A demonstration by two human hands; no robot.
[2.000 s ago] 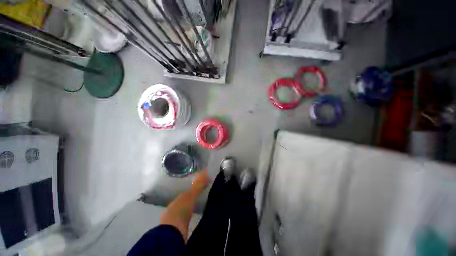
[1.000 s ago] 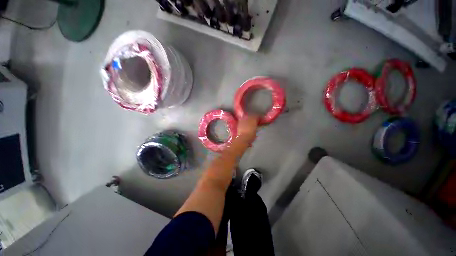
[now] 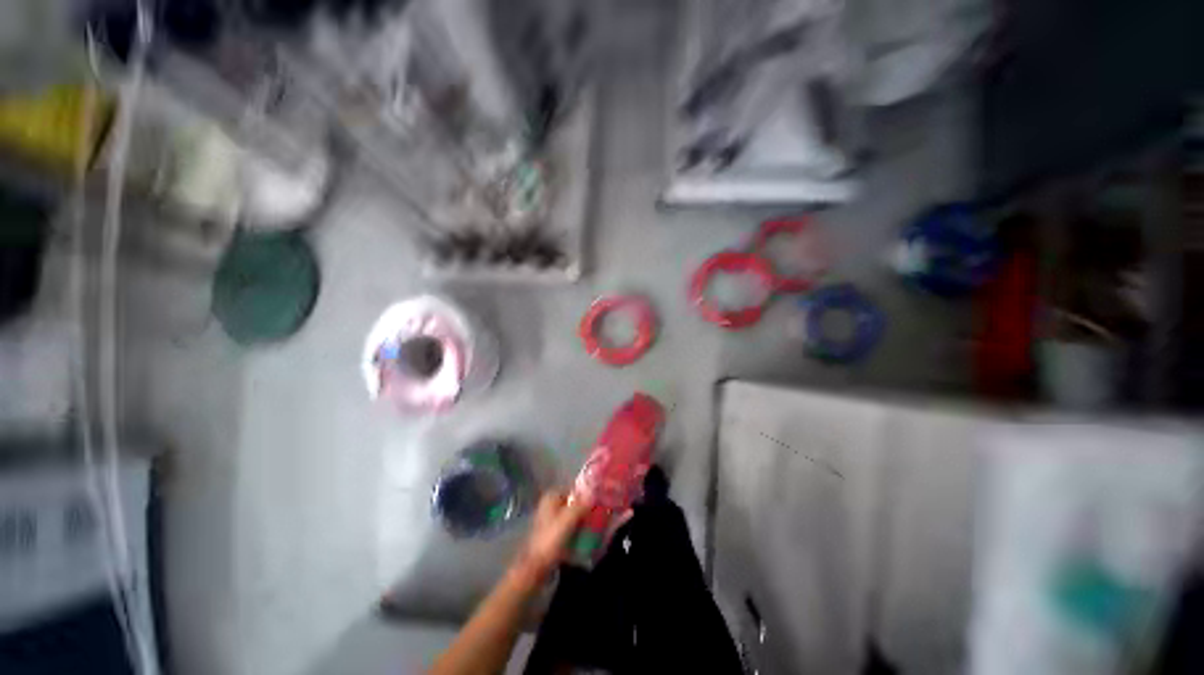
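Observation:
My left hand [image 3: 555,525] reaches in from the lower left and grips one end of a red wire coil [image 3: 619,462] in shiny wrap. The coil is seen nearly edge-on, tilted, in front of my dark-clothed legs. The fingers are blurred. Another red coil [image 3: 618,330] lies flat on the floor beyond it. A dark wire coil [image 3: 477,491] with green on it lies left of the held coil. My right hand is not in view.
A thick white coil [image 3: 421,356] stands left. Two red coils [image 3: 733,290] and a blue coil [image 3: 842,323] lie right; another blue coil [image 3: 948,248] is farther right. Rod stands [image 3: 502,257] are ahead. A light cabinet [image 3: 845,514] is at right.
One second ago my left hand was at the red coils on the floor. It now holds one coil raised and turned on edge, nearer my legs. The view is wider and blurred.

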